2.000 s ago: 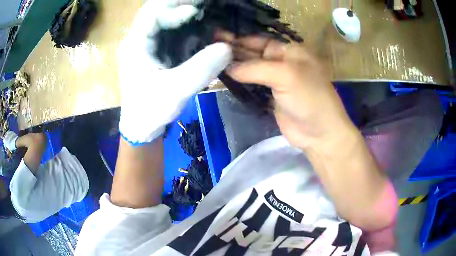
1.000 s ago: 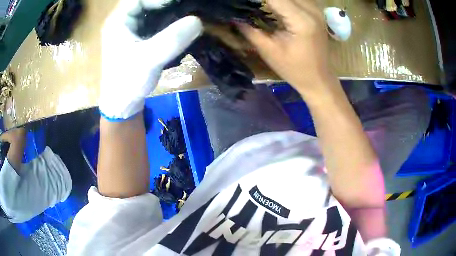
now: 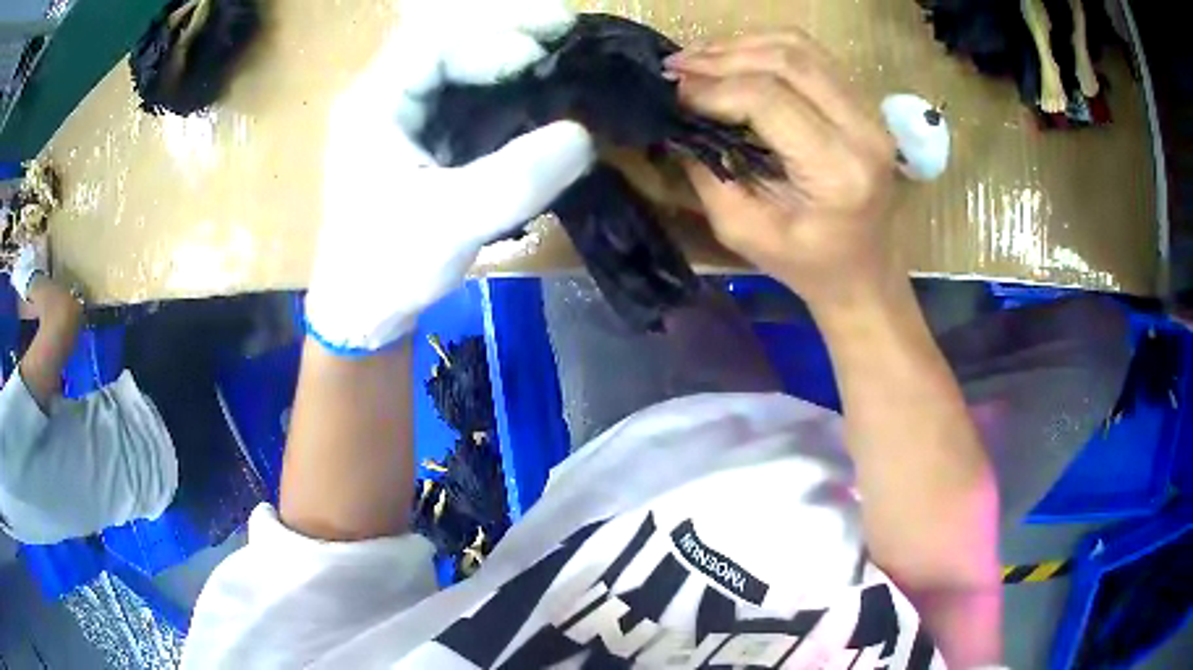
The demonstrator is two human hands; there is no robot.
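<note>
My left hand [image 3: 432, 196], in a white knitted glove with a blue cuff edge, grips a black feathered piece [image 3: 615, 79] at the upper middle, thumb across its near side. My bare right hand [image 3: 798, 170] pinches the piece's right part, fingertips on its ragged edge. A black lobe hangs down between the hands, past the bench edge. A bit of tan or cream shows between the hands; I cannot tell if it is a figure part or the bench. The white glue bottle [image 3: 916, 135] lies on the bench right of my right hand.
Black clumps with cream limbs lie on the tan bench [image 3: 157, 249] at upper left [image 3: 194, 52] and upper right [image 3: 988, 39]. A blue tray [image 3: 514, 393] below holds several more. Another person's arm [image 3: 52, 340] is at left, near cream figures [image 3: 33, 203].
The view has shifted, showing more of the upper-right clump. My right hand has moved from the middle of the black piece to its right edge. My left hand keeps its grip.
</note>
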